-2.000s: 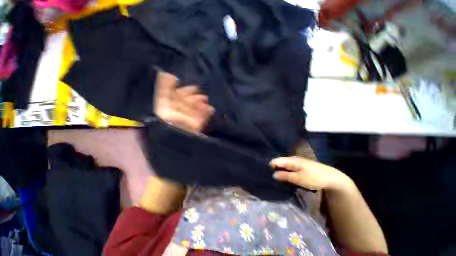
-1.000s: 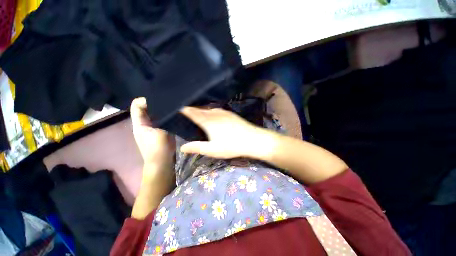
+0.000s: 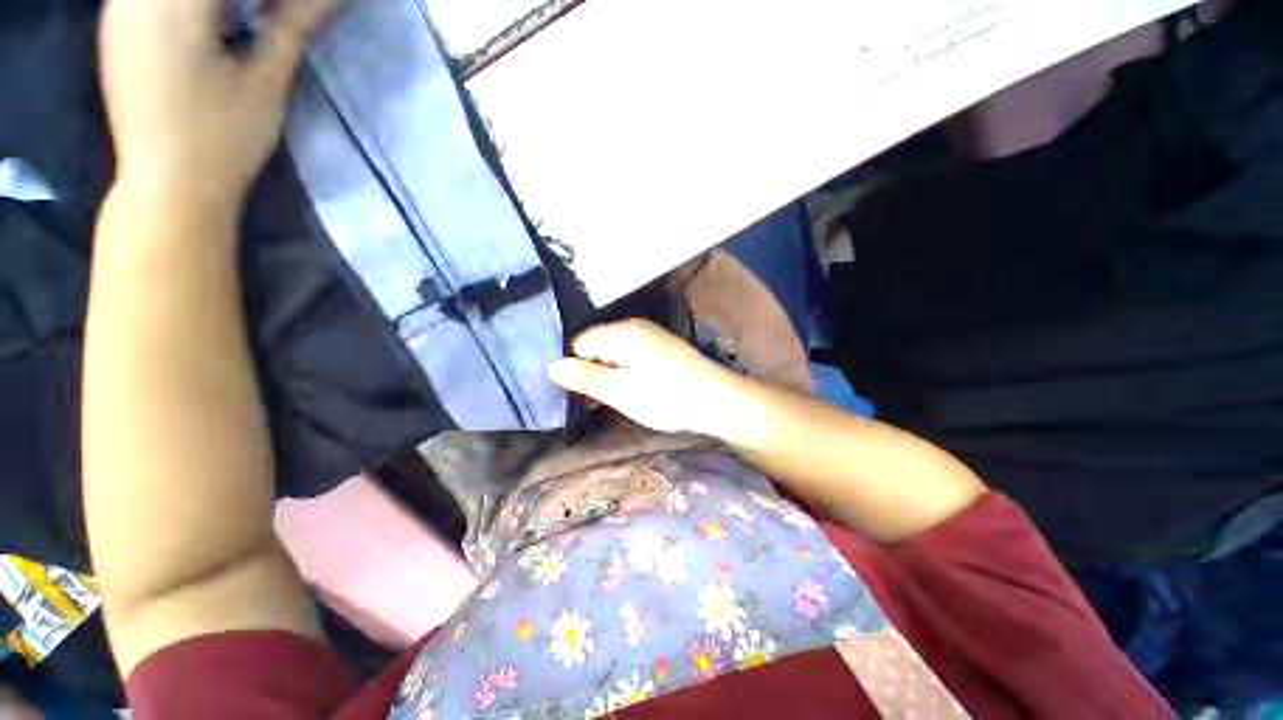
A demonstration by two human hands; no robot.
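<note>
A grey-blue strip with a dark seam line along it [image 3: 401,211] runs from the top left down to the lap. It lies on the black garment body [image 3: 317,373], which covers the left of the table and hangs over its edge. My left hand [image 3: 239,56] is at the top left, cut by the frame edge and blurred, at the strip's upper end; its grip is unclear. My right hand [image 3: 640,373] holds the strip's lower right edge between thumb and fingers. A small white label [image 3: 21,180] shows at the far left.
The white table [image 3: 732,127] has faint printed markings near its front edge. Dark cloth [image 3: 1055,324] hangs or lies at the right. The flower-printed apron [image 3: 633,591] covers my lap. Yellow tape [image 3: 49,605] shows at the lower left.
The cloth is opened out, showing the grey-blue strip. My left hand has moved up and away to the top left. My right hand has moved slightly down to the strip's lower edge.
</note>
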